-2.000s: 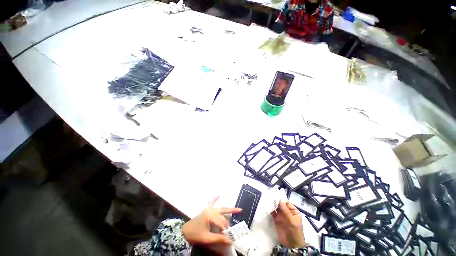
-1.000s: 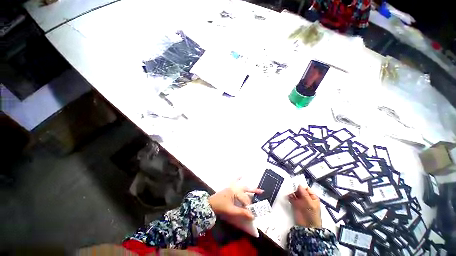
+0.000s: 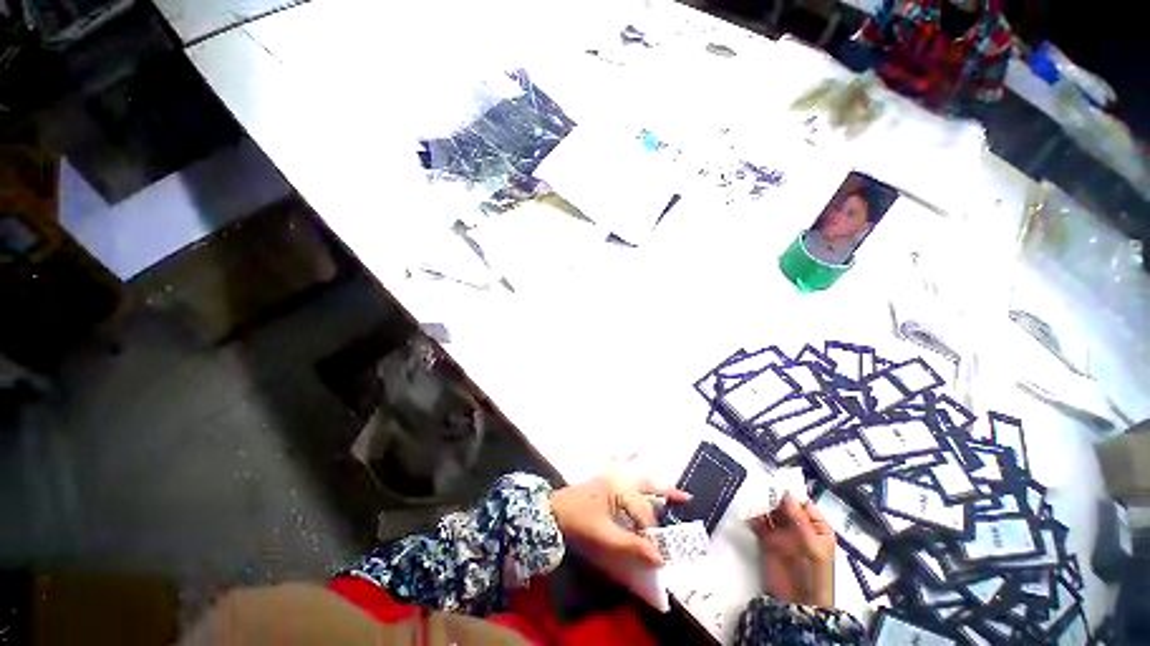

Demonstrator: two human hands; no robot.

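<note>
My left hand holds a white label sheet near the table's front edge, its fingers reaching to the lower left of the dark stack of tags. The top tag is bare black with a thin pale inner outline. My right hand pinches a small white label between thumb and finger, just right of the stack and apart from it. The large loose heap of labelled tags, white centres in black frames, lies right of my right hand.
A phone stands in a green tape roll beyond the heap. White sheets and a shiny plastic bag with dark contents lie at the far left of the table. A cardboard box is cut off at right. Another person's patterned garment shows across the table.
The view has swung left, so the table things sit further right in the picture. Both hands stay beside the stack, with the sheet and the label still held. The phone's picture has changed.
</note>
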